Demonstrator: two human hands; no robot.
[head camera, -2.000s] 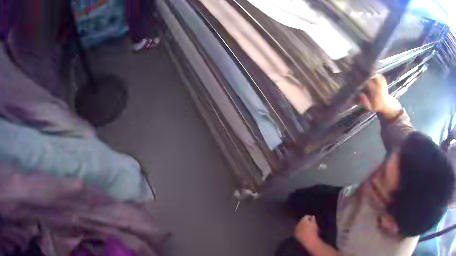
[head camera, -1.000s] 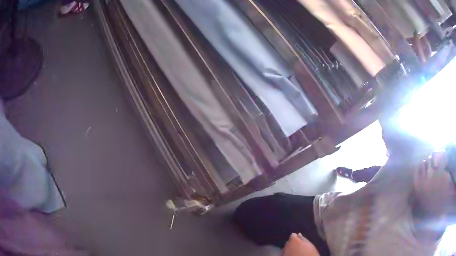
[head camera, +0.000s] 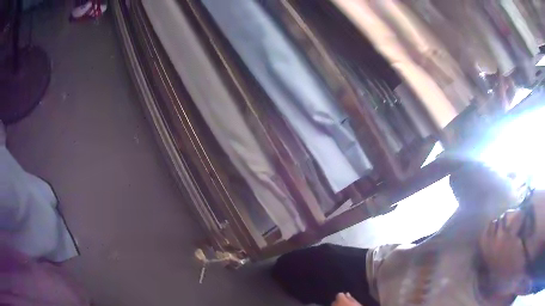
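Note:
A large metal rack (head camera: 179, 173) slants across the view, its near end towards the bottom middle. Long cloth panels lie lengthwise between its rails: a grey-beige panel (head camera: 218, 113), a pale blue panel (head camera: 293, 107) and a peach panel (head camera: 412, 69). Their upper ends are cut off by the top edge. Neither my left hand nor my right hand is in view.
A co-worker in a light top (head camera: 424, 278) and dark trousers is at the lower right, one hand raised near their head. Pale blue fabric (head camera: 27, 206) and purple fabric (head camera: 36, 281) are at left. A round-base stand (head camera: 27, 83) is upper left. Glare washes out the right.
Since the earliest frame, the rack fills more of the view and the stand and fabric have shifted left. The co-worker's hand no longer shows on the rack's end bar. The last second brings only slight shifts.

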